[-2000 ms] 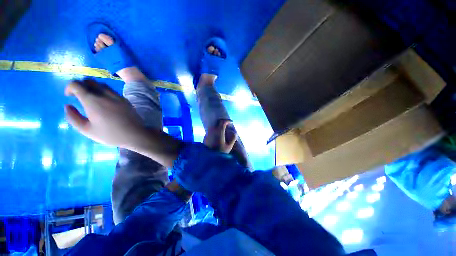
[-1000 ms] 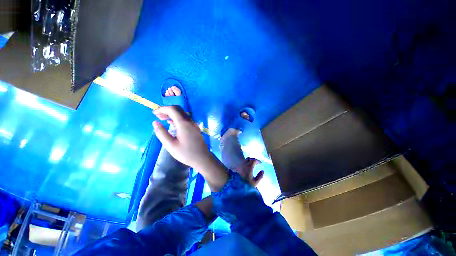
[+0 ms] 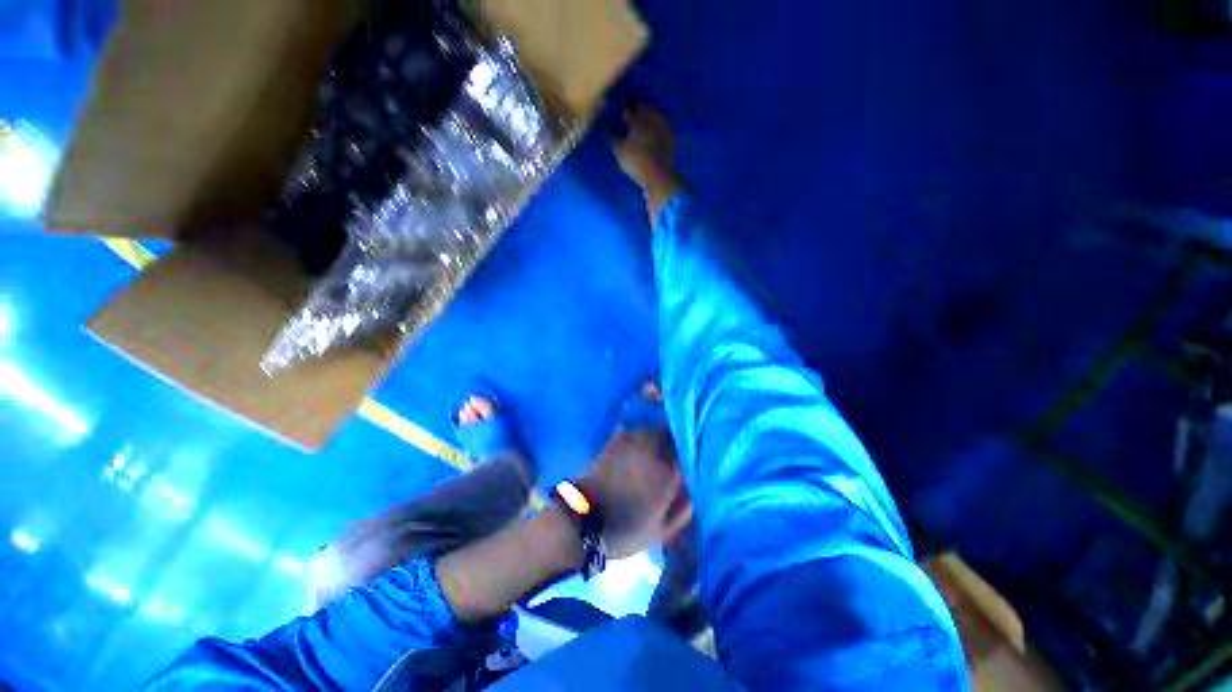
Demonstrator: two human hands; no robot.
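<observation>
An open brown carton fills the upper left. In it lies a crinkled, shiny clear plastic bag with dark contents beside it. My right hand is at the end of an outstretched blue sleeve, just right of the carton's right edge. It is small and blurred, and a grip or contact cannot be made out. My left hand is low in front of my body, below a dark wristband. It is partly dark, its fingers are unclear, and no object shows in it.
The blue floor has a yellow line running below the carton. My feet and legs are under my arms. A piece of another brown carton shows at the lower right, beside my right sleeve. Dark, blurred structures stand at the far right.
The view has swung left, bringing the carton with the bag further in. My right arm has moved from across my body to stretched out near this carton. The other carton has slid to the lower right.
</observation>
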